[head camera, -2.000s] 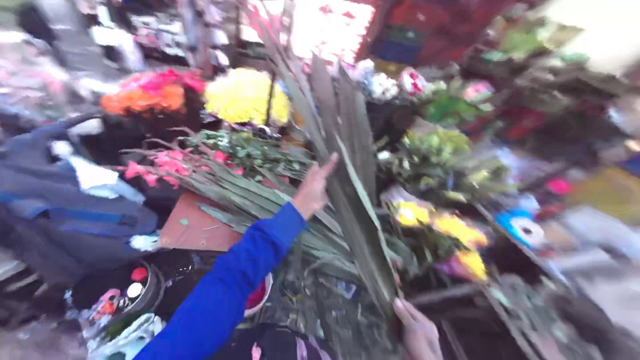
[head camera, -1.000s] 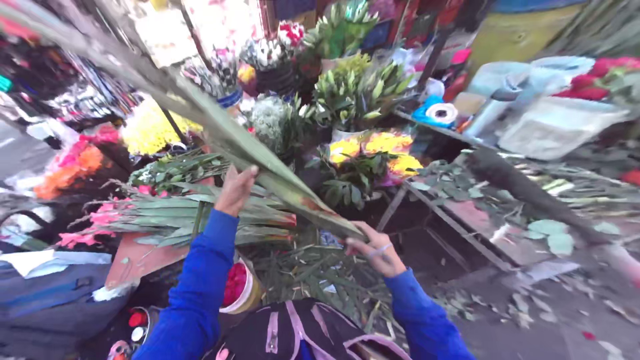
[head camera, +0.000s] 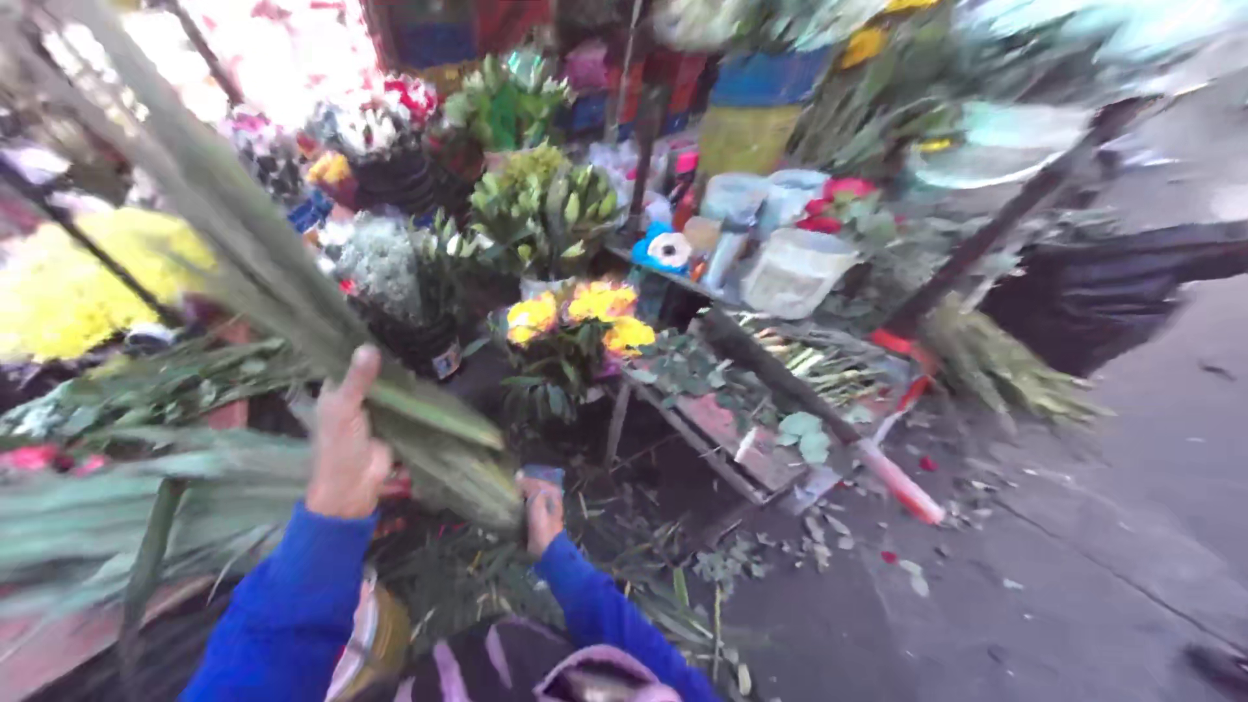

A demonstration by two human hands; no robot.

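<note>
A bundle of long green stalks with blade-like leaves (head camera: 283,283) slants from the upper left down to the centre. My left hand (head camera: 349,439) is wrapped around its lower part, thumb up. At the cut lower end, my right hand (head camera: 542,507) grips the bundle; its fingers are partly hidden behind the stalks. More long green stalks (head camera: 146,507) lie on the left, below the bundle. Yellow flowers (head camera: 585,312) stand just beyond my right hand.
A low wooden table (head camera: 702,429) with leaves and cut stems is right of centre. White plastic buckets (head camera: 798,273) stand behind it, near a dark slanting pole (head camera: 780,385). Yellow chrysanthemums (head camera: 97,278) are at the left. Leaf scraps litter the pavement (head camera: 955,604).
The view has swung to the right. My right hand has closed in on the bundle's lower end, and the stalks now lean up to the left, where two seconds ago they stood nearly upright.
</note>
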